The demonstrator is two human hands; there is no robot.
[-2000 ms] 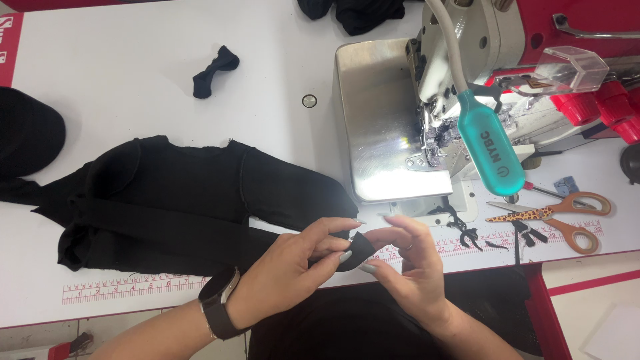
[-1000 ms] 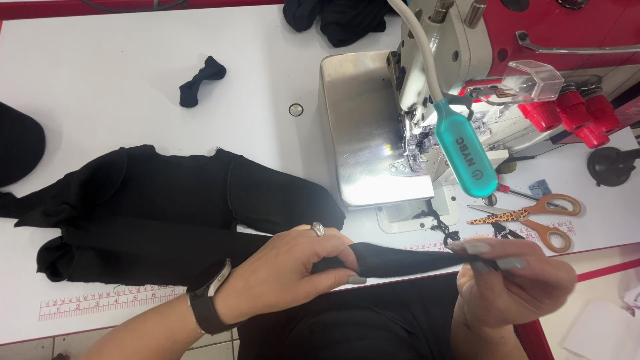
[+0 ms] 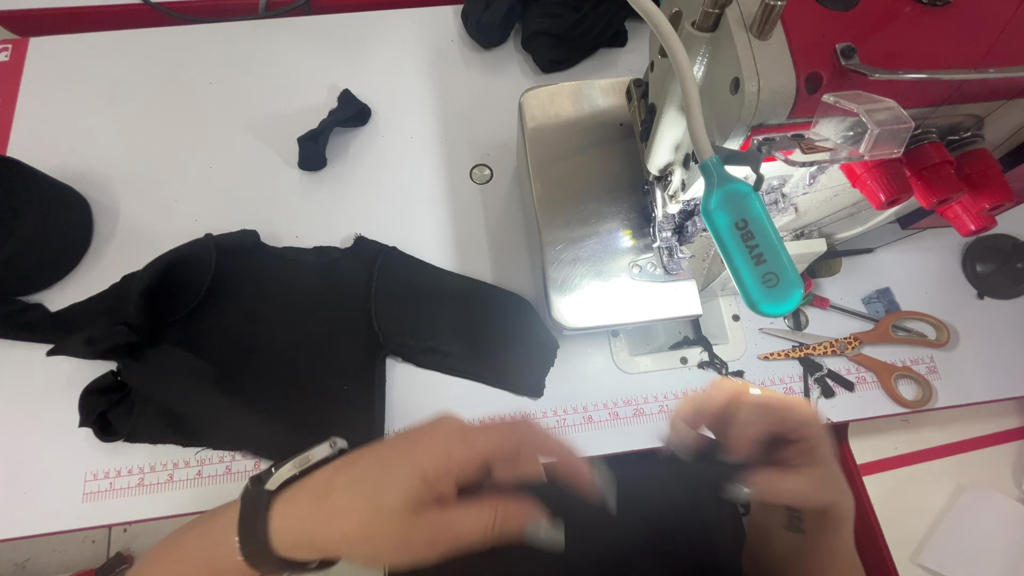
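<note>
My left hand (image 3: 448, 496), with a dark watch on its wrist, is blurred at the table's front edge, thumb and fingers apart; black fabric shows behind it, and whether it grips any is unclear. My right hand (image 3: 760, 448) is blurred too, below the sewing machine, its fingers curled around a bit of black fabric. A black long-sleeved garment (image 3: 296, 336) lies spread on the white table, one sleeve reaching toward the serger's metal plate (image 3: 600, 216). Dark cloth covers the lap beneath my hands.
A teal lamp (image 3: 752, 240) hangs over the serger. Orange-handled scissors (image 3: 864, 348) lie at right beside black scraps (image 3: 824, 378). A small black fabric piece (image 3: 332, 132) is on the table, a black rounded item (image 3: 40, 228) at far left, and dark cloth (image 3: 560, 32) at the back.
The black strip stretched between my hands a second ago no longer lies along the garment's lower edge. My left hand has moved down off the strip, and its fingers have spread.
</note>
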